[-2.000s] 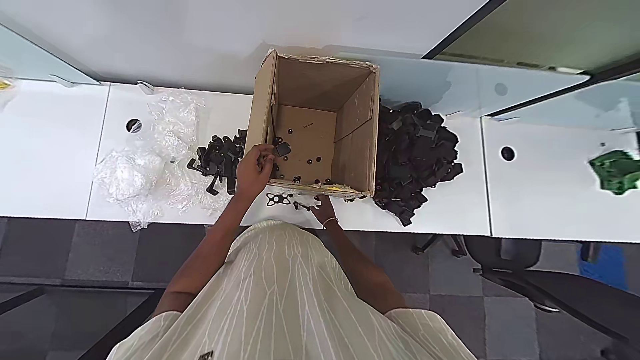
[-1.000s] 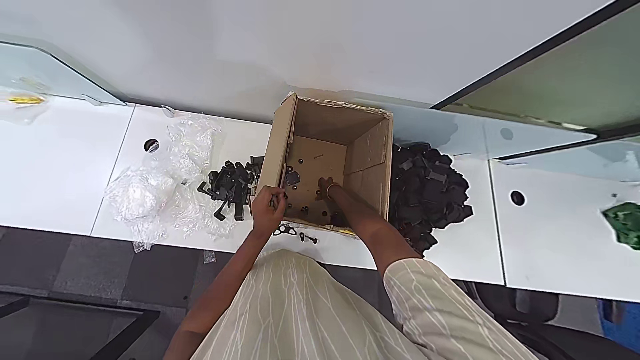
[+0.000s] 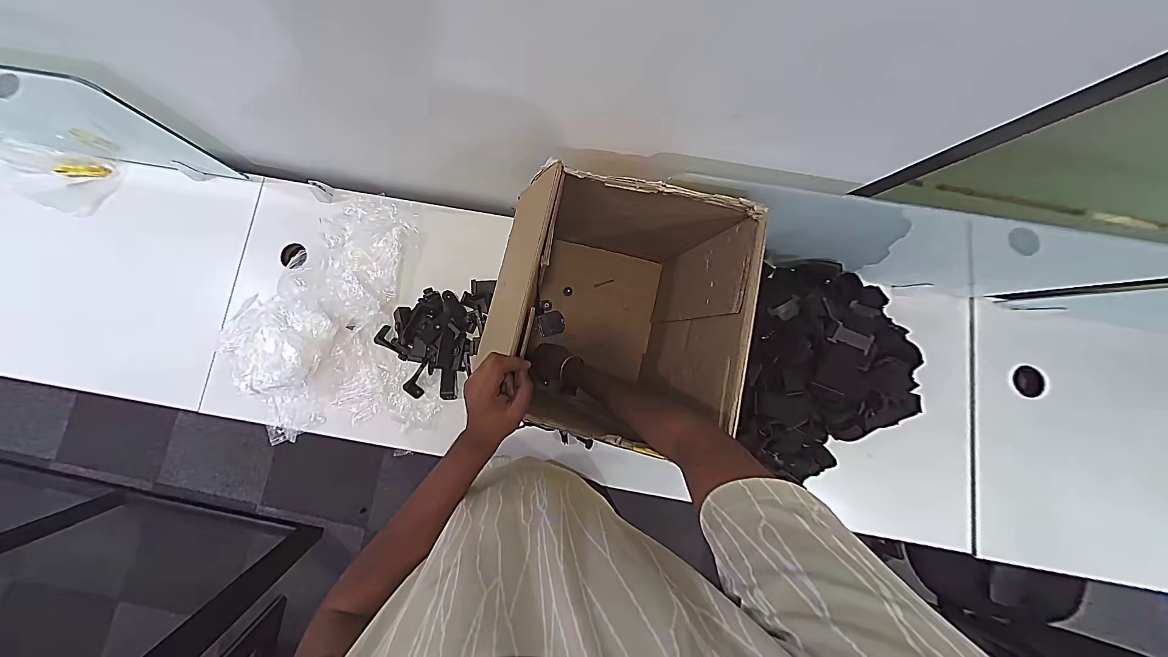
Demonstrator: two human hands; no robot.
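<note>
A worn cardboard box [image 3: 703, 342] stands open toward me on the white desk. My left hand [image 3: 497, 394] grips its left wall near the front corner. Inside the box, my right hand [image 3: 549, 365] reaches down at the lower left; its fingers are in shadow, so what they touch is hidden. A small dark piece [image 3: 550, 323] and a round black piece [image 3: 568, 292] lie on the box floor above that hand. Black plastic clamp-like parts [image 3: 443, 333] are heaped left of the box, and a larger pile of black parts [image 3: 835, 365] lies to its right.
Crumpled clear plastic bags [image 3: 292, 347] spread over the desk at the left. Glass partitions [image 3: 119, 123] and a wall stand behind the desk. A yellow item [image 3: 84, 171] in clear plastic lies at the far left. A dark chair [image 3: 995, 584] is at the lower right.
My right hand has gone from the front edge of the box to inside it, then toward its left wall. Fewer black pieces show on the box floor. My left hand stays at the left wall.
</note>
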